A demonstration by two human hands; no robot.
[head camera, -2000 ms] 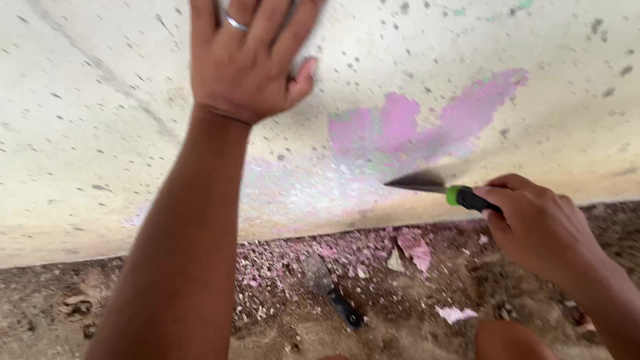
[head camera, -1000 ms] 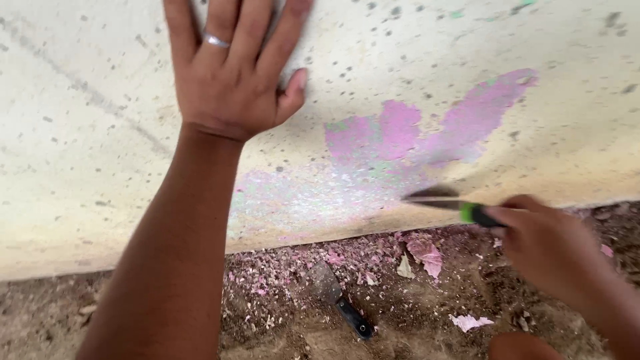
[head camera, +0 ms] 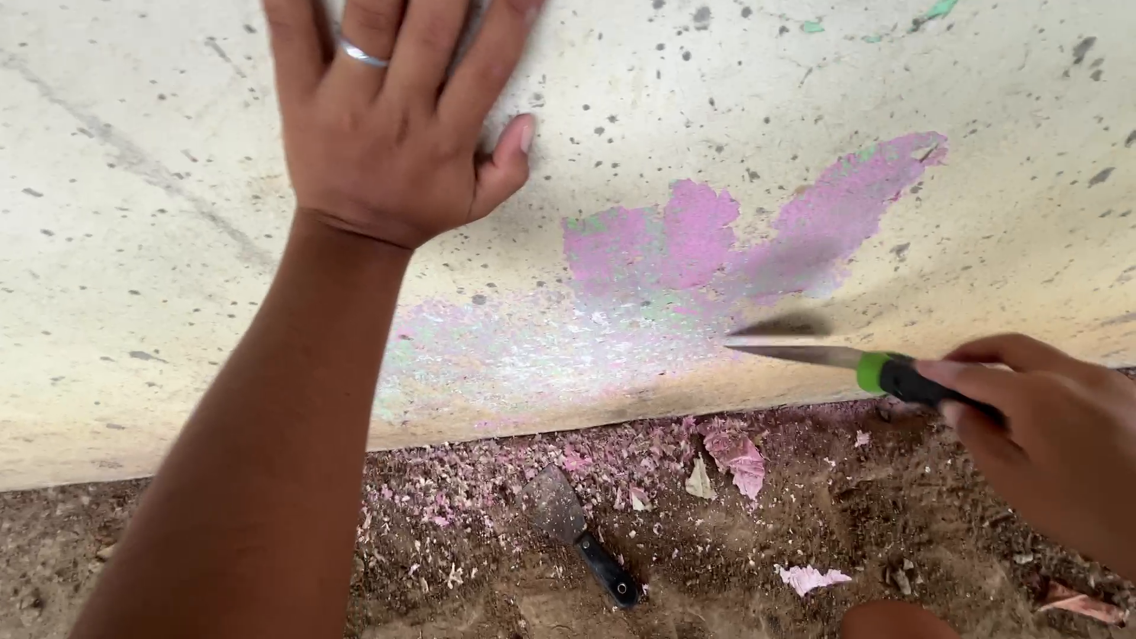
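Observation:
My left hand [head camera: 390, 124], with a ring on one finger, lies spread against the cream painted wall [head camera: 177, 293] at the upper left. At the right, my right hand [head camera: 1038, 426] grips a scraper [head camera: 874, 368] by its black and green handle. The thin blade, seen nearly edge-on, points left at the lower edge of a scraped patch [head camera: 612, 328] showing pink, green and whitish layers; whether its tip touches the wall is unclear. A second scraper [head camera: 581, 537] with a black handle lies on the ground under the patch.
Brown ground [head camera: 692, 577] meets the wall's lower edge. Pink and white paint flakes [head camera: 461, 497] are strewn along it, with larger pink pieces [head camera: 738, 457] near the second scraper. Part of a knee [head camera: 896, 621] shows at the bottom edge.
My right hand and its scraper have shifted slightly along the lower part of the patch. My left hand stays on the wall, and the second scraper lies where it was.

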